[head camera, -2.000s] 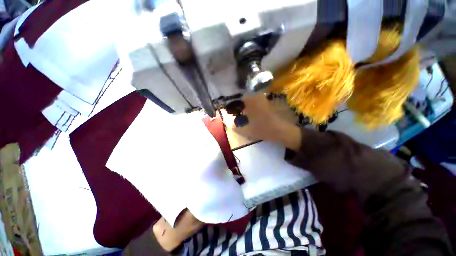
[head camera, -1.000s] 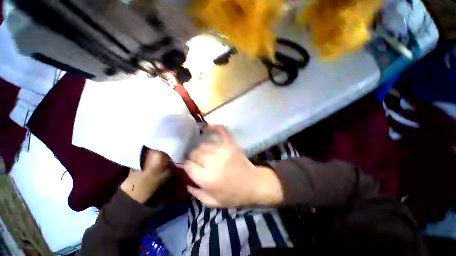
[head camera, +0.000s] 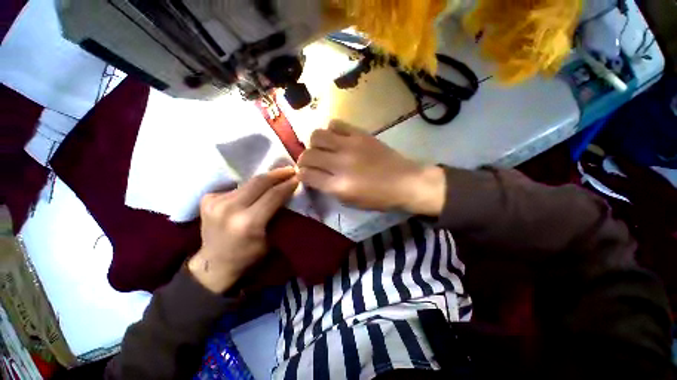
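Observation:
A maroon garment panel (head camera: 96, 141) with a white piece (head camera: 167, 148) on top lies under the machine head and hangs over the table edge onto the lap. A narrow maroon strip (head camera: 282, 130) runs from the presser foot (head camera: 269, 100) towards my hands. My left hand (head camera: 241, 219) pinches the cloth near the strip's lower end. My right hand (head camera: 364, 169) pinches at the same spot, its fingertips touching or nearly touching those of my left. The fingertips hide the strip's end. A grey-looking fold of the white piece stands up beside my left fingers.
The machine head (head camera: 174, 44) is overhead. Black-handled shears (head camera: 443, 96) lie right of the needle. Yellow tassels (head camera: 527, 37) hang at top right. Brown paper (head camera: 28, 297) is at the table's left edge. A striped apron (head camera: 371, 297) covers the lap, with a blue basket (head camera: 223, 360) beside it.
My right hand has moved from the machine bed by the needle to the strip's lower end. My left hand has come up from beneath the white piece to meet it. The view has shifted, showing the shears.

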